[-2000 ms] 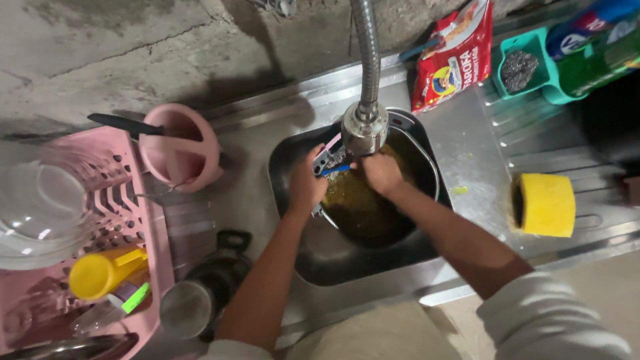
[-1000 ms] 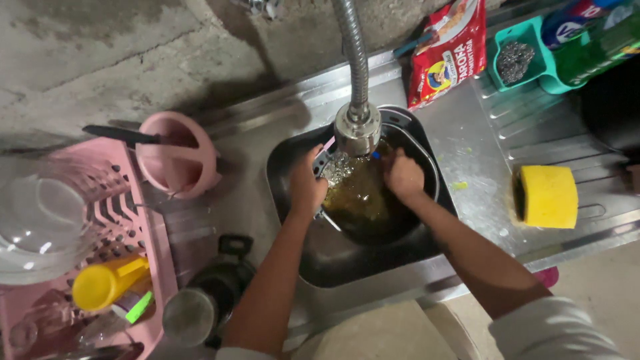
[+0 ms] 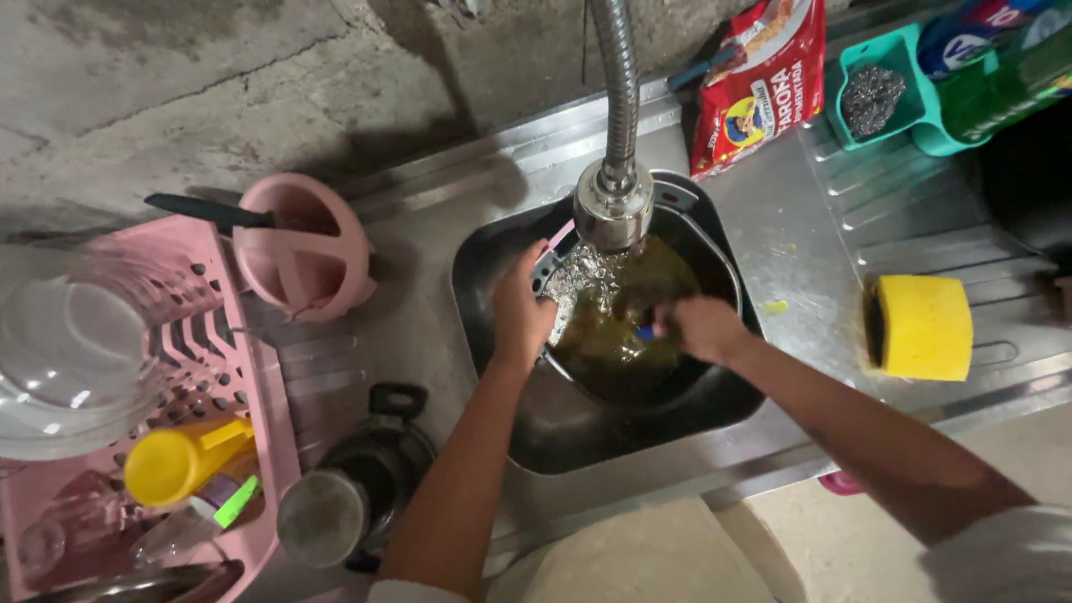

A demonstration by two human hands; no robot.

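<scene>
Water runs from a metal faucet head (image 3: 615, 205) on a flexible hose into a dark round pot (image 3: 645, 394) in the sink basin (image 3: 544, 435). Brownish liquid fills much of the pot. At the pot's left side, my left hand (image 3: 521, 310) grips a perforated grey and pink item (image 3: 546, 270), partly hidden by the hand and the water; what it is I cannot tell. My right hand (image 3: 699, 329) is closed over the liquid around a small blue object (image 3: 646, 332), of which only an end shows.
Left of the sink are a pink dish rack (image 3: 280, 452), a pink cutlery holder (image 3: 303, 251) with a black-handled utensil, and dark pots (image 3: 322, 515). On the right lie a yellow sponge (image 3: 925, 327), a red farofa packet (image 3: 758, 92) and a teal holder (image 3: 921, 75) with steel wool (image 3: 873, 99).
My right hand has moved right, away from my left hand, with the blue object; two seconds ago the two hands were close together near the faucet. My left hand stays at the pot's left side.
</scene>
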